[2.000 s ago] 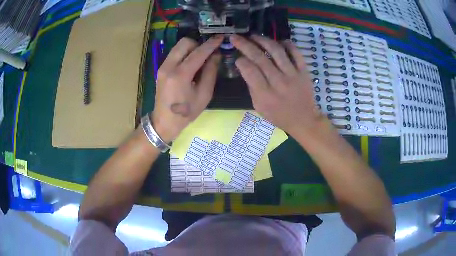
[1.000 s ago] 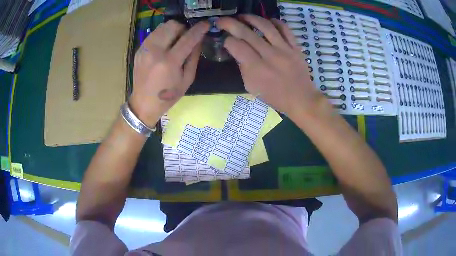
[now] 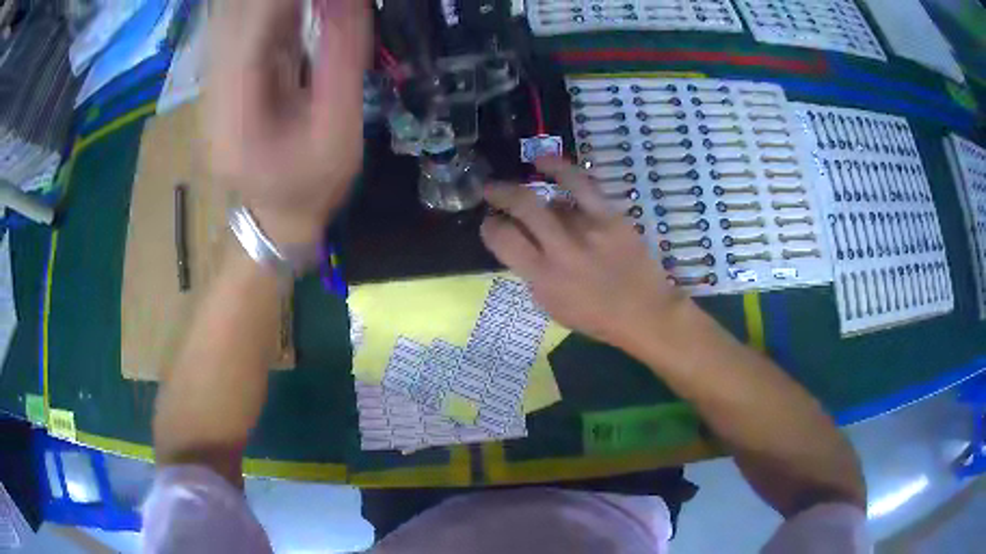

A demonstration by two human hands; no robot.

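The clamping fixture (image 3: 449, 179) stands at the centre, with a black base, clear and metal upper parts and a round shiny disc at its front. My left hand (image 3: 283, 103) is raised at the upper left of the fixture and blurred; whether it holds anything cannot be told. My right hand (image 3: 573, 243) is low beside the disc's right side, fingers spread and pointing at it, with no part visible in them. Label sheets (image 3: 503, 357) lie overlapping on yellow backing paper (image 3: 405, 314) in front of the fixture.
White parts trays (image 3: 795, 276) with rows of rod-shaped parts lie to the right, and more at the back. A cardboard sheet (image 3: 151, 325) with a dark rod (image 3: 182, 238) on it lies left, partly behind my left arm. A red cable (image 3: 537, 108) runs by the fixture.
My left hand has left the fixture and risen up and left. My right hand has drawn back from the fixture's centre to its right side. The view has shifted, showing more of the fixture.
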